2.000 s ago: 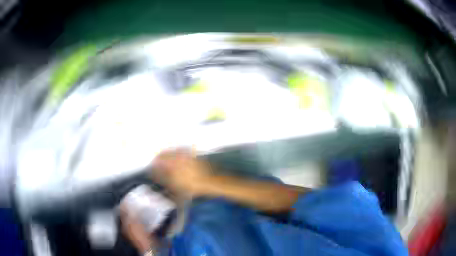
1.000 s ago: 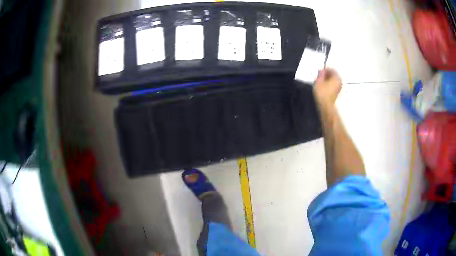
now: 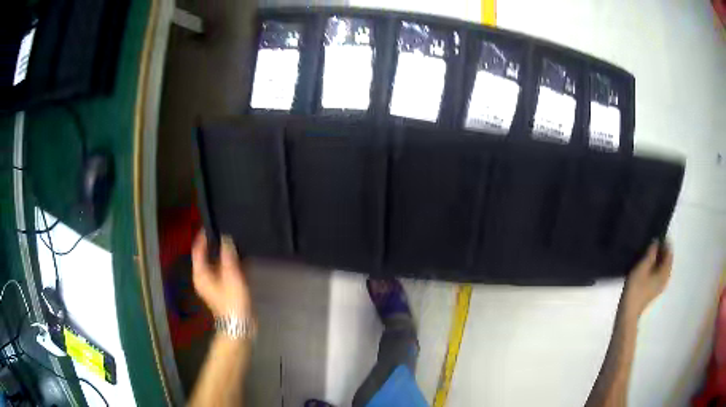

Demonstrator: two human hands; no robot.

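Observation:
My left hand [image 3: 222,278], with a watch on the wrist, grips the near left corner of an empty black compartment tray [image 3: 430,207]. My right hand [image 3: 649,278] grips its near right end. The empty tray overlaps the near edge of a second black tray [image 3: 309,48]. That tray holds a row of several smartphones [image 3: 417,83], backs up, with white labels. My thumbs show at the empty tray's near edge; the other fingers are partly hidden by it.
On the left is a green bench [image 3: 127,199] with a mouse [image 3: 97,189], cables, a white sheet [image 3: 87,278] and a phone with a yellow-green screen [image 3: 89,355]. Below are a pale floor with a yellow line [image 3: 454,342], my foot [image 3: 388,298], and red objects at the right edge.
The phone my right hand held is now out of that hand, and the far tray's right end slot holds a phone. Both hands now grip the empty tray. The view has shifted, showing more bench.

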